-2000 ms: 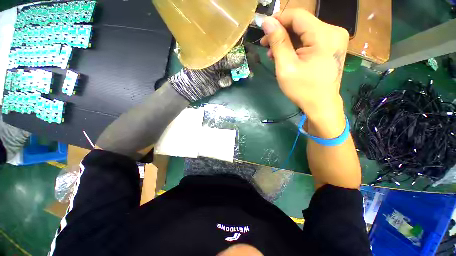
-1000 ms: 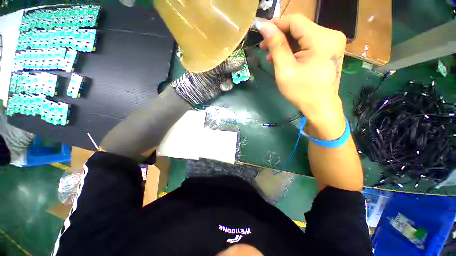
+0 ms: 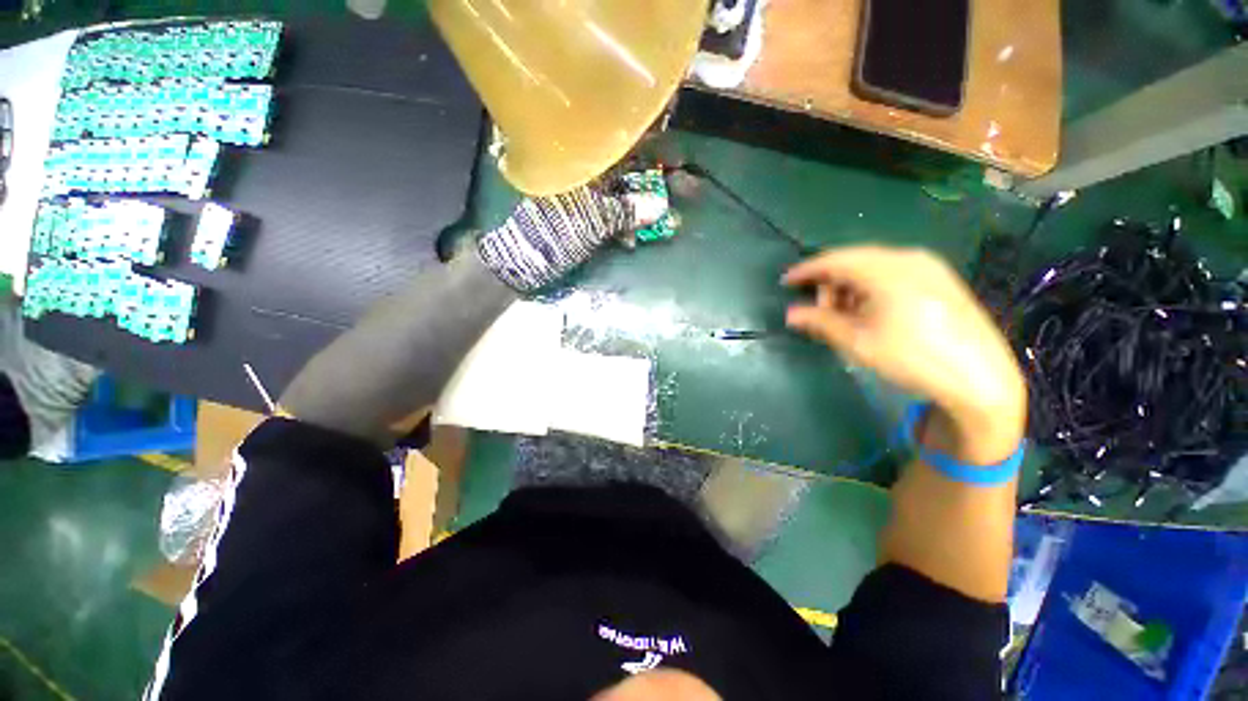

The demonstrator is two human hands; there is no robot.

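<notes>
My left hand (image 3: 561,236), in a striped glove, holds a small green circuit board (image 3: 652,208) beside the lower rim of the amber funnel (image 3: 589,82). A black cable lead (image 3: 746,208) runs from the board down right towards my right hand. My bare right hand (image 3: 910,326) is blurred over the green bench, fingers curled; whether it grips the cable cannot be told. A metallic-tipped cable end (image 3: 735,334) lies on the bench left of its fingers.
Rows of board panels (image 3: 164,110) lie on a black sheet (image 3: 342,178) at left. White papers (image 3: 595,394) lie at the bench edge. A phone (image 3: 914,52) rests on the wooden shelf (image 3: 1020,96). A cable pile (image 3: 1129,363) is at right, above a blue bin (image 3: 1150,603).
My right hand has moved from beside the funnel down and right. The black cable between board and right hand now shows. My left hand still holds the board, now slightly turned.
</notes>
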